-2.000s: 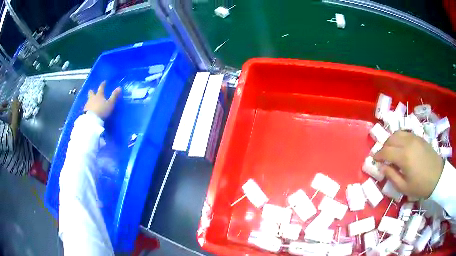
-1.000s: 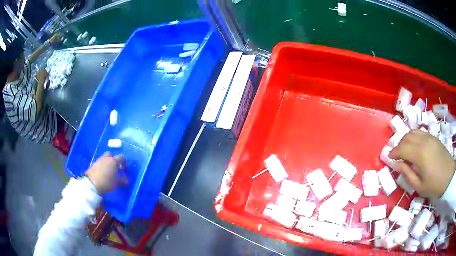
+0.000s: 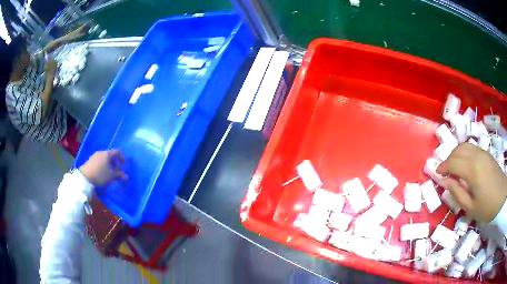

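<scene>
My left hand (image 3: 104, 167) is over the near end of the blue tray (image 3: 92, 119), fingers apart and slightly blurred, with nothing seen in it. Several small white pieces (image 3: 145, 89) lie in the far half of that tray. My right hand (image 3: 472, 177) is at the right side of the red tray (image 3: 278, 133), its fingertips on a white unit (image 3: 433, 168) with a small dark mark. White units with thin pins (image 3: 356, 194) are heaped along the near and right sides of the red tray.
Two white strips (image 3: 253, 86) lie between the trays on the dark bench (image 3: 222, 166). The green conveyor (image 3: 356, 25) curves behind, with a metal post (image 3: 258, 22) near the trays. At far left a person in a striped top (image 3: 33, 105) reaches by a white heap (image 3: 71, 62). A red stool (image 3: 161, 241) stands below.
White pieces in the blue tray have shifted to its far part. My left hand has moved from the far part to the near end. My right hand stays on the unit; the view has shifted.
</scene>
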